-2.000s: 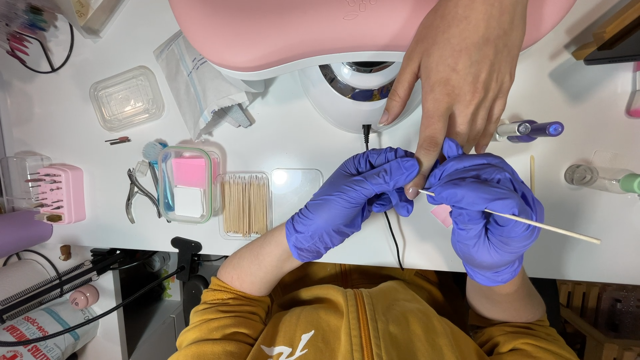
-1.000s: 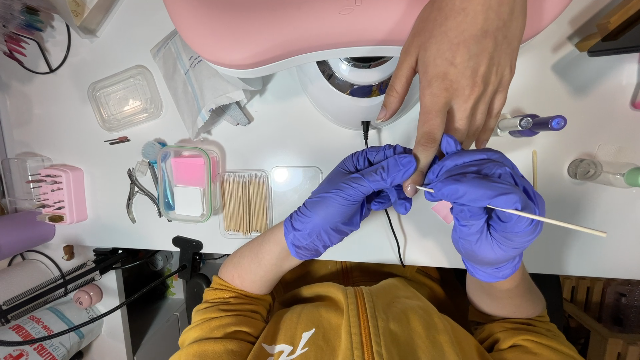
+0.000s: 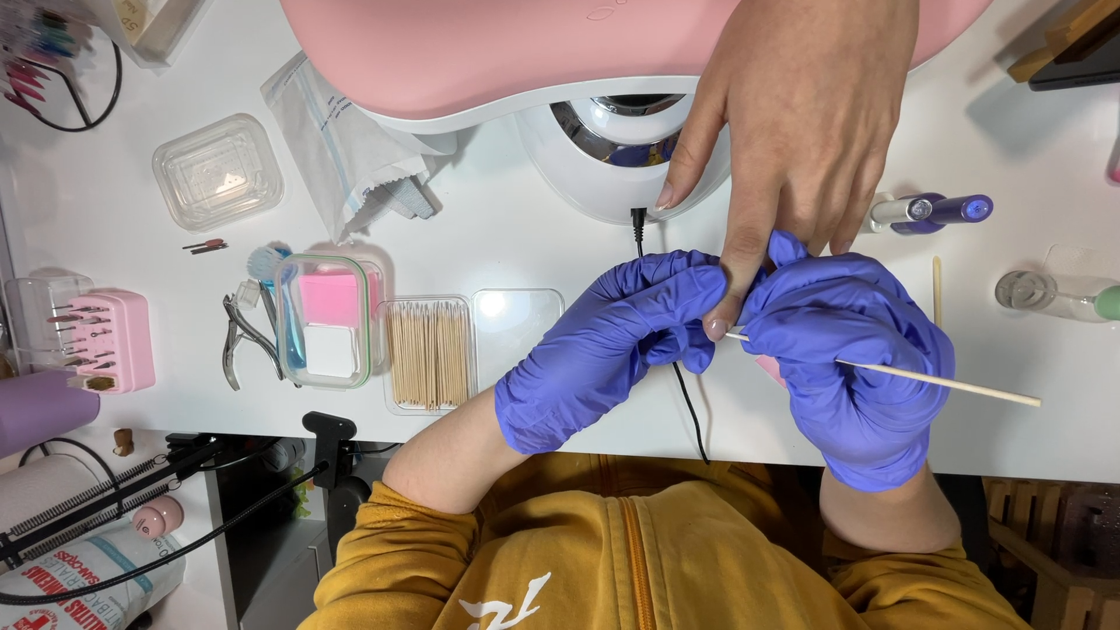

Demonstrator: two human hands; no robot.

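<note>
Both my hands wear purple-blue gloves. My left hand (image 3: 612, 346) grips the side of another person's extended index finger (image 3: 742, 262) near its tip. In my right hand (image 3: 853, 363) is a thin wooden stick (image 3: 954, 383), its near end at the fingertip's nail and its long end pointing right. The other person's hand (image 3: 809, 114) reaches down from the top, palm down, its other fingers partly hidden behind my right glove. A bit of pink material (image 3: 772, 370) shows under my right hand.
A white-and-chrome device (image 3: 612, 157) stands below a pink armrest (image 3: 525, 44). To the left lie a box of wooden sticks (image 3: 429, 354), a lidded container (image 3: 328, 324), metal nippers (image 3: 236, 337) and a pink drill-bit holder (image 3: 122, 341). Polish bottles (image 3: 949, 210) and a clear bottle (image 3: 1063, 296) are right.
</note>
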